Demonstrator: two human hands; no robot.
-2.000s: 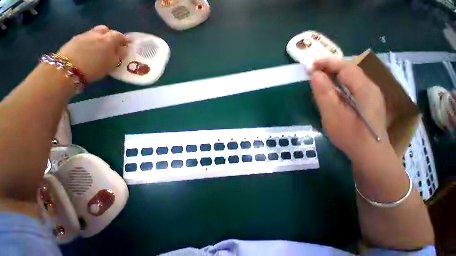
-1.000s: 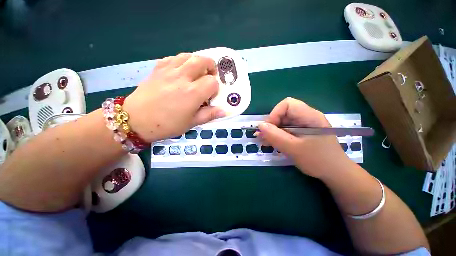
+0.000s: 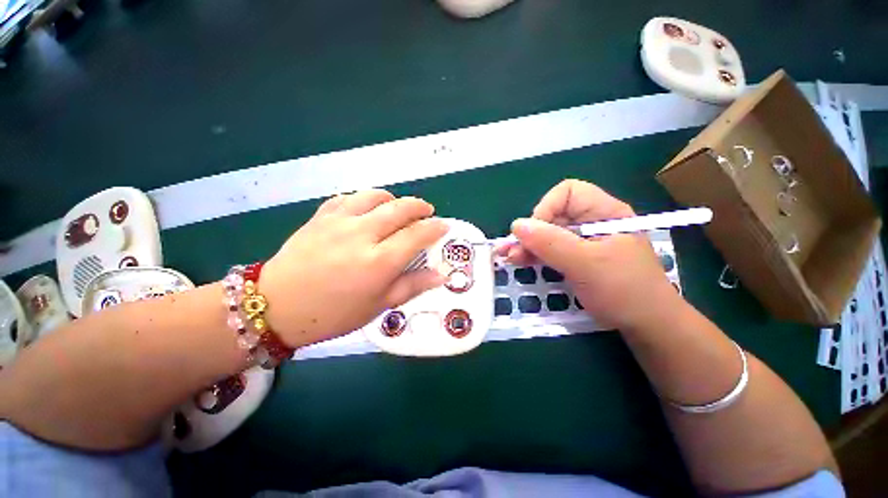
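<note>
A cream-white plastic cover (image 3: 425,334) lies over the die-cut adhesive sheet (image 3: 531,323), with two dark-centred round holes and a reddish oval area showing. My left hand (image 3: 355,255) rests on the cover's left part and holds it, hiding much of its grille. My right hand (image 3: 589,255) grips white tweezers (image 3: 647,223) like a pen. Their tip is at the reddish oval area near the cover's upper right. Whether an adhesive piece is at the tip cannot be told. The sheet's dark rounded cells show right of the cover.
Several cream covers (image 3: 109,233) are heaped at the left, partly under my left forearm. One cover (image 3: 692,60) lies at the upper right. A small open carton (image 3: 696,199) with clear loops stands at the right, beside perforated strips (image 3: 859,336). A white edge strip (image 3: 438,149) crosses the bench.
The cover has moved down onto the adhesive sheet, with my left hand on it. The tweezer tip has gone from the sheet's cells to the cover's oval area.
</note>
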